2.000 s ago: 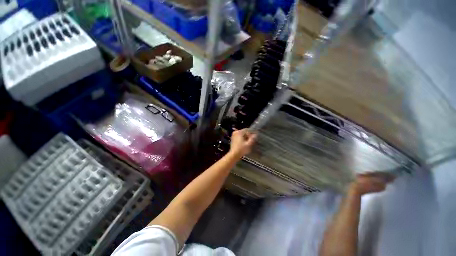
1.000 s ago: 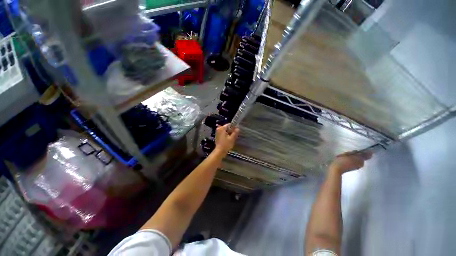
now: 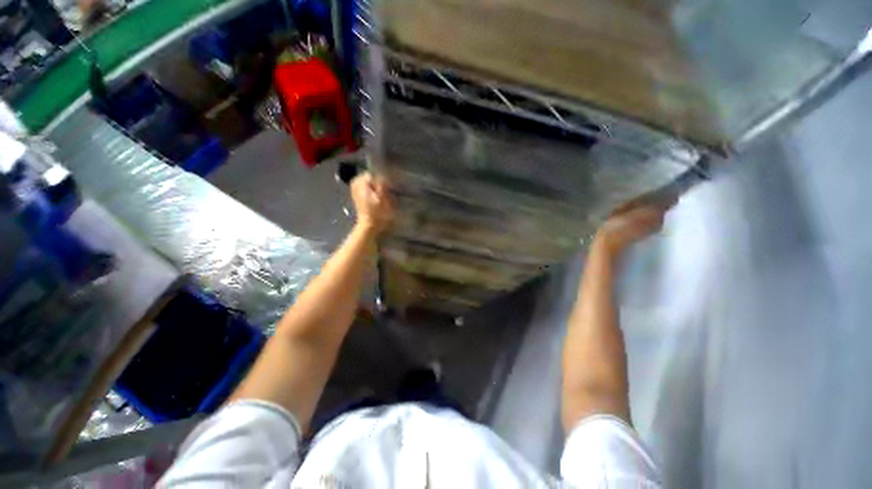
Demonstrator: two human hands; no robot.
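Observation:
A wire rack [image 3: 478,100] with cardboard-lined shelves stands right in front of me, blurred by motion. Clear film covers part of its side. My left hand [image 3: 373,202] is closed around the rack's left post. My right hand [image 3: 631,224] is at the rack's right side, low by the shelf corner. It is blurred, and its fingers are partly hidden, so its hold is unclear. Dark items show in a thin row under the upper shelf edge.
A red stool [image 3: 314,107] stands on the floor beyond the rack's left side. A green conveyor [image 3: 124,55] runs at upper left. A bench with shiny plastic cover [image 3: 191,205] and a blue tote [image 3: 186,353] are at left. A pale wall or sheet is at right.
The view has swung left along with the rack. The foam trays and pink bag have mostly left the picture, and the conveyor has come in. My left hand stays on the post.

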